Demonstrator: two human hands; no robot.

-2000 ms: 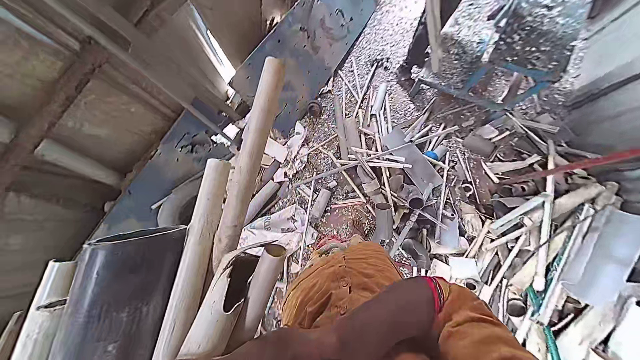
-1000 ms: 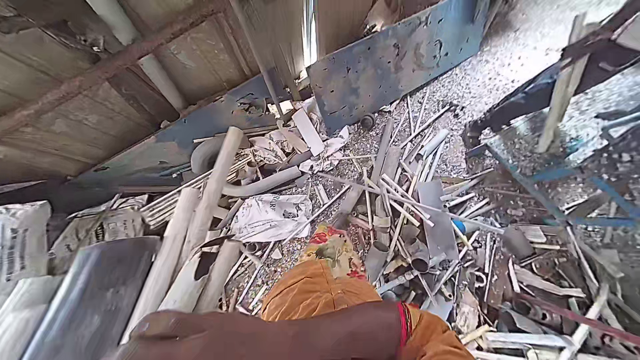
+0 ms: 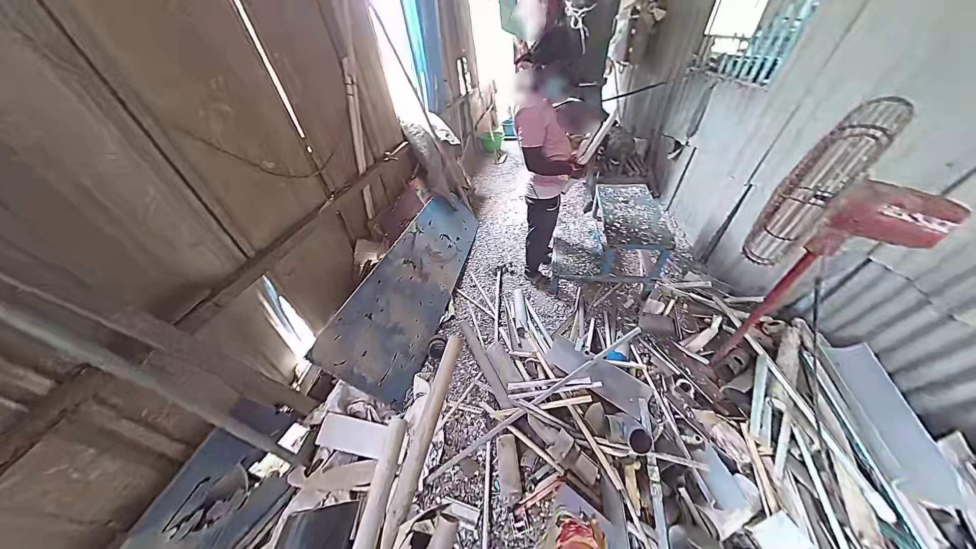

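Observation:
Neither my left hand nor my right hand shows in the head view now. Long pale plastic pipes stand at the lower middle, beside the top of a dark wide pipe at the bottom edge. A scrap of red and yellow patterned cloth shows at the bottom. Beyond it spreads a heap of cut pipes and thin strips, with an open pipe end and a flat grey sheet among them.
A blue spotted metal sheet leans at the left. Farther off, a person stands beside a blue-framed table, holding something pale. A red pedestal fan stands at the right near the corrugated wall.
The view has swung up to the far end of the shed. The forearm and orange clothing seen low in the earlier frames are out of view.

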